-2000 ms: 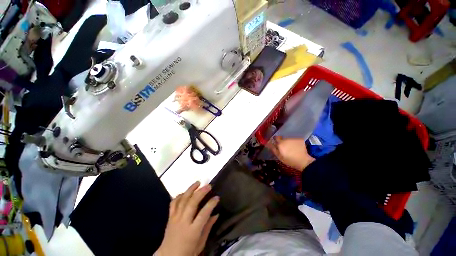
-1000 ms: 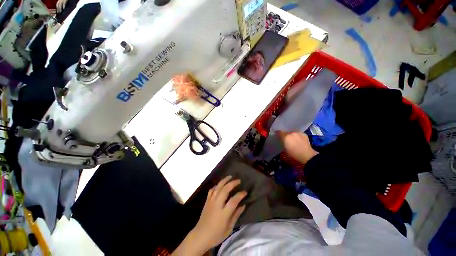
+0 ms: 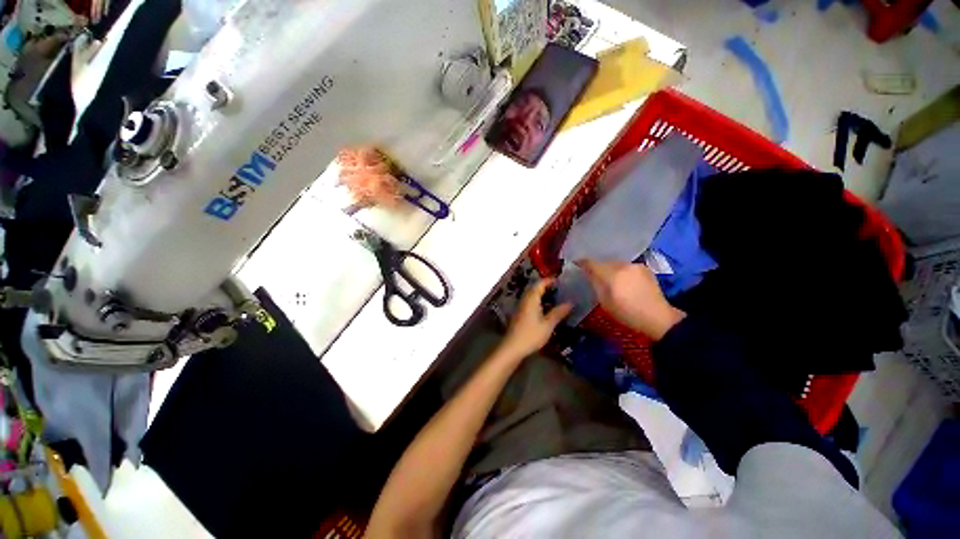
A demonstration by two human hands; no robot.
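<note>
A grey fabric panel [image 3: 635,200] lies at the left side of the red basket [image 3: 874,226], its lower end between my hands. My right hand [image 3: 628,298] grips this end. My left hand [image 3: 537,316] touches the lower left edge with thumb and fingers around it. A bright blue fabric piece [image 3: 690,240] and black cut pieces [image 3: 795,268] lie in the basket beside my right hand. A black fabric panel [image 3: 247,432] lies under the end of the sewing machine head [image 3: 263,116] and hangs over the table's front edge.
Black-handled shears [image 3: 405,286], a peach tuft [image 3: 368,177] and a small dark blue loop [image 3: 423,197] lie on the white table [image 3: 453,253]. A smartphone [image 3: 542,103] lies partly over a yellow sheet [image 3: 621,79]. Grey pieces [image 3: 79,395] hang at the left.
My left hand has moved right and up from the table's front edge and my lap to the grey panel's end. My right hand stays at the panel. The view has shifted slightly.
</note>
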